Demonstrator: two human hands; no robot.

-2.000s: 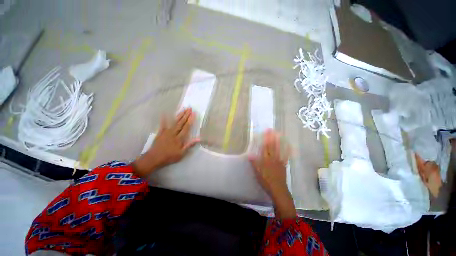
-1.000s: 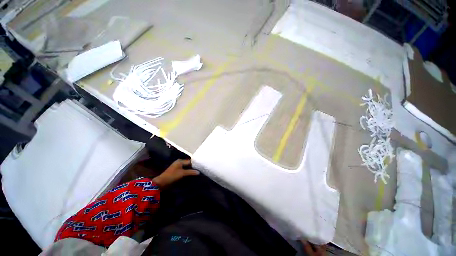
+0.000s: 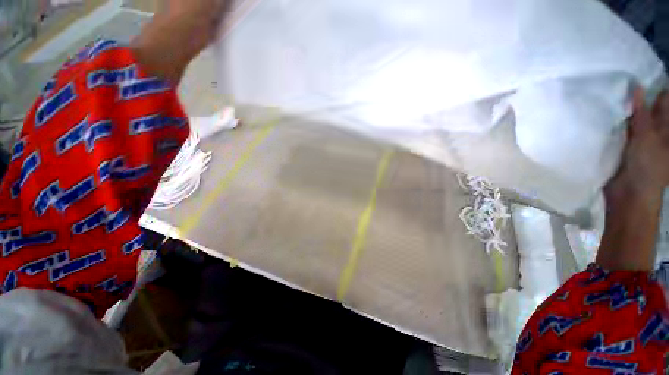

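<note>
A large white fabric panel (image 3: 396, 66) is held up above the table, blurred, spanning the top of the view, with its lower edge hanging in folds. My left hand (image 3: 183, 29) is at the panel's left end at the top edge; its fingers are cut off or hidden. My right hand (image 3: 638, 161) grips the panel's right end. The panel's straps cannot be made out.
The beige table (image 3: 308, 212) has yellow tape lines. A bundle of long white strips (image 3: 182, 176) lies left, with a white cloth scrap (image 3: 220, 121) beside it. Short curly strips (image 3: 484, 216) lie right, near white strapped panels (image 3: 535, 238) partly hidden by my right arm.
The panel that lay flat at the table's front edge is now lifted off the table. Both hands have moved up from the front edge with it, and the arms are spread wide.
</note>
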